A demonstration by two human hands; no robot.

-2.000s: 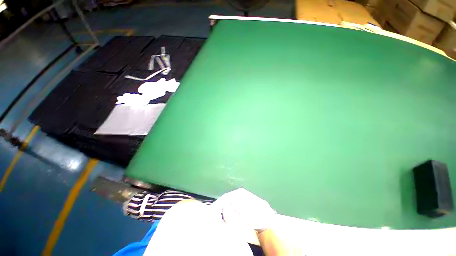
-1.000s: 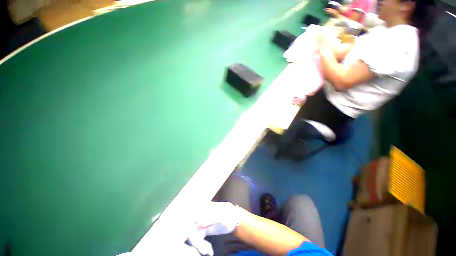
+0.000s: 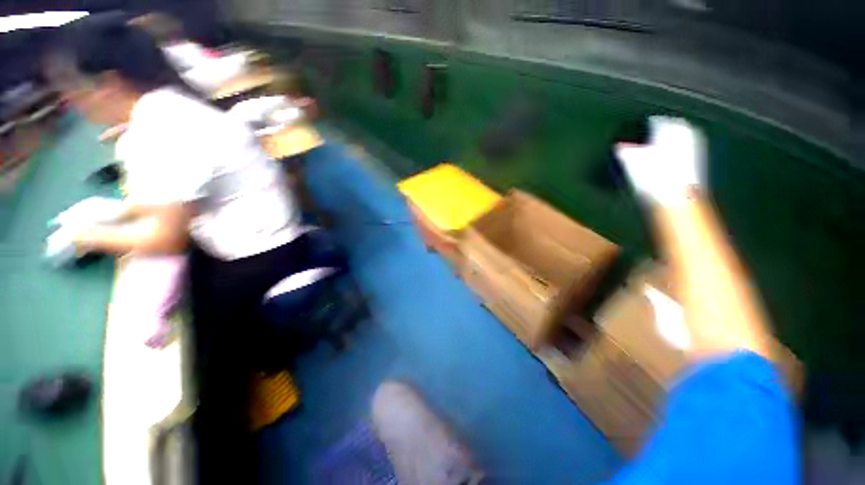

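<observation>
My right hand (image 3: 669,163), in a white glove, is raised at the upper right in front of the green wall. The arm is outstretched in a blue sleeve. A dark, blurred part (image 3: 621,163) shows at the hand's left side; whether the fingers hold it cannot be told. My left hand is out of the picture. A blurred black housing (image 3: 55,393) lies on the green belt (image 3: 38,313) at the lower left.
A person in a white top (image 3: 223,180) sits beside the belt's pale side rail (image 3: 142,398). Dark parts (image 3: 433,90) hang along the wall. An open carton (image 3: 541,246), a yellow ribbed pad (image 3: 450,196) and another carton (image 3: 626,350) stand at the right. Blue floor lies between.
The view has swung right from the belt to the wall and cartons. My right hand has risen from beside the belt rail to the wall side.
</observation>
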